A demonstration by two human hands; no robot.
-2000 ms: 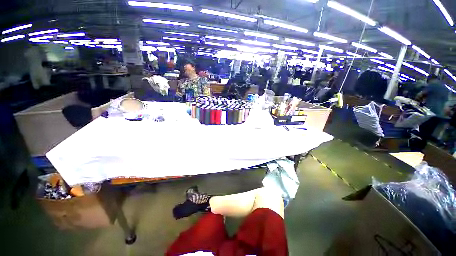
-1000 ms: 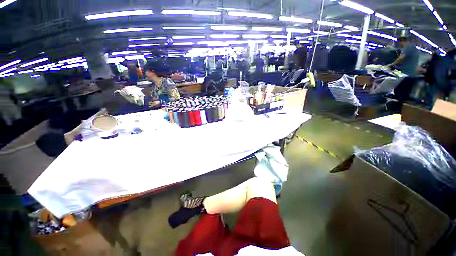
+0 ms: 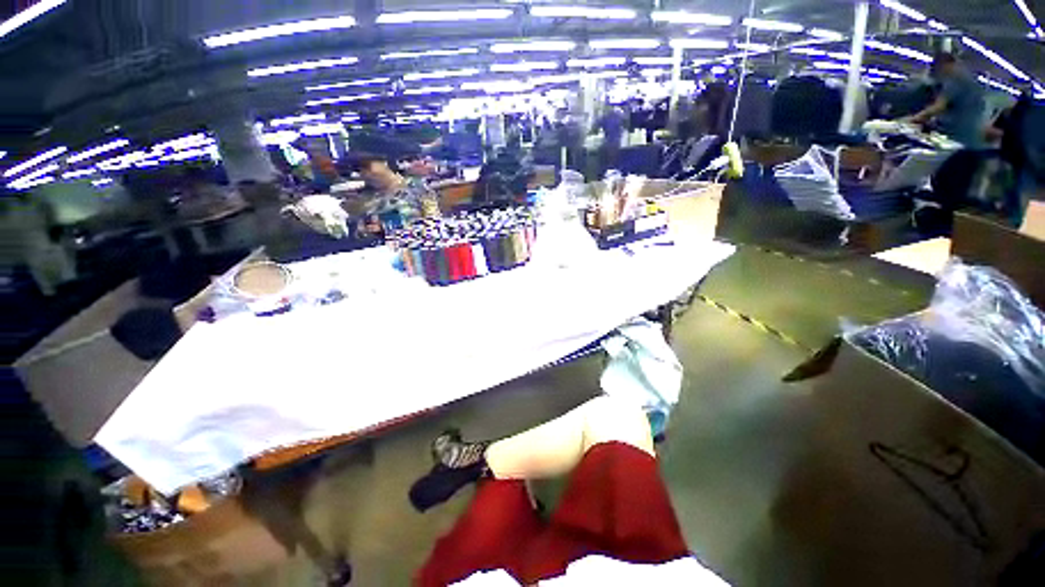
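Observation:
Neither of my hands is in view. The white table cover point(image 3: 378, 355) lies over the table in front of me. A dense block of thread spools point(image 3: 464, 247) stands upright near its far side, with red, grey and dark sides. A dark tray with upright sticks point(image 3: 626, 220) stands right of the spools. Something clear, like a jar point(image 3: 562, 203), stands between them. A tan-rimmed round piece point(image 3: 262, 280) lies at the far left. A light green cloth point(image 3: 642, 369) hangs at the table's right edge by my knee.
An open carton with mixed contents point(image 3: 172, 530) is under the left table end. A large carton with a hanger drawing point(image 3: 917, 459) and shiny plastic point(image 3: 985, 315) stands at right. A person point(image 3: 395, 197) is across the table; another point(image 3: 951, 109) stands far right. Yellow-black tape marks the floor.
The view has turned right since the first frame, then slightly back left. The table and spools look otherwise the same. The person across the table has the head lower.

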